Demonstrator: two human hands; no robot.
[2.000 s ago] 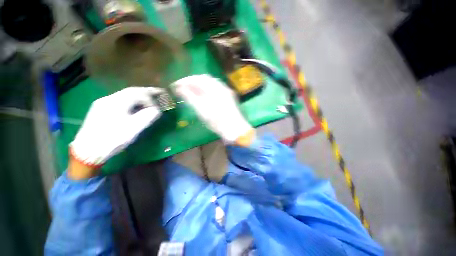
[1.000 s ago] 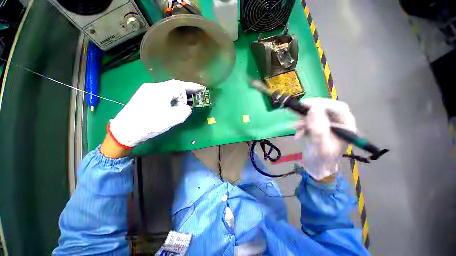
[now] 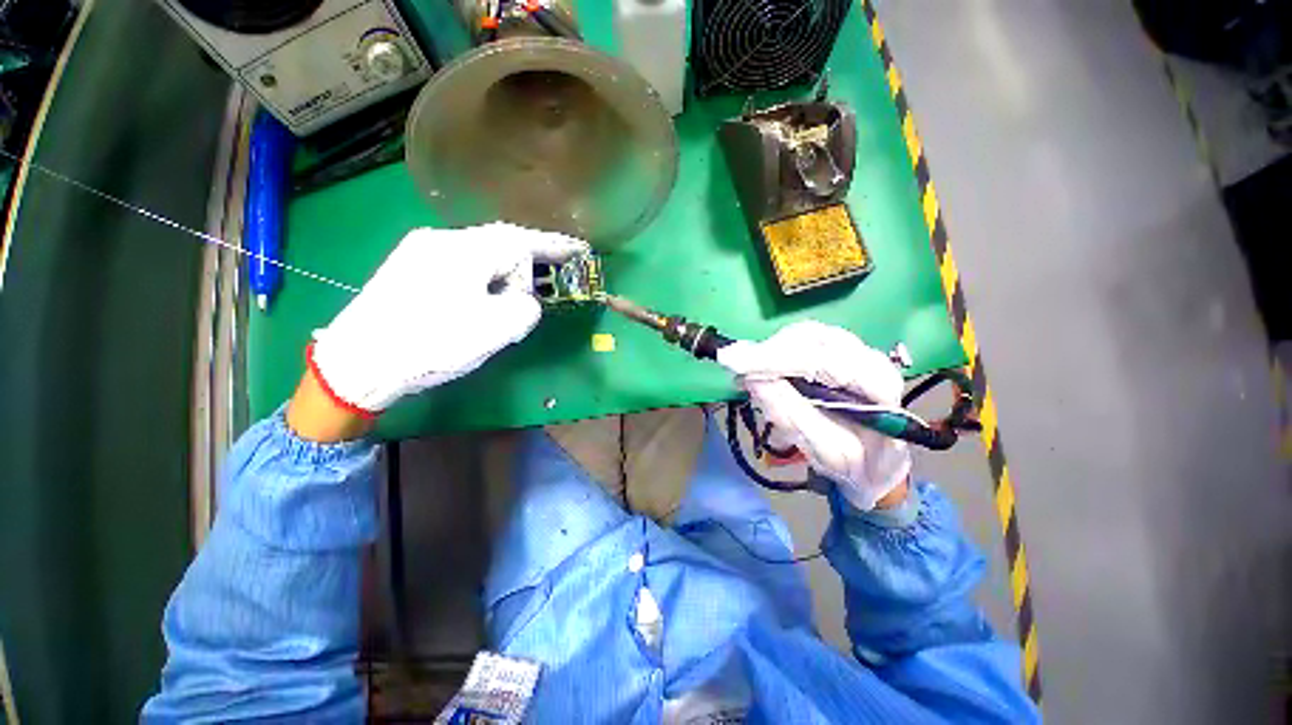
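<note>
My left hand (image 3: 432,312), in a white glove with a red cuff edge, holds a small green circuit board (image 3: 574,279) with parts on it above the mat. A thin solder wire (image 3: 184,227) runs from the upper left to this hand. My right hand (image 3: 836,404), in a white glove, holds a soldering iron (image 3: 687,334) like a pen. Its tip is at the board's right edge; whether it touches cannot be told. A small yellow piece (image 3: 604,343) lies on the mat just below the board.
A fume hood funnel (image 3: 546,142) stands behind the board. The iron stand (image 3: 794,156) with its yellow sponge (image 3: 815,247) is at the right, a fan (image 3: 769,43) behind it. A blue stick (image 3: 265,213) and blower box (image 3: 333,64) are at the left.
The right hand, empty two seconds ago, took hold of the iron and has moved left, bringing the tip from near the sponge to the board. One of the two yellow pieces no longer shows.
</note>
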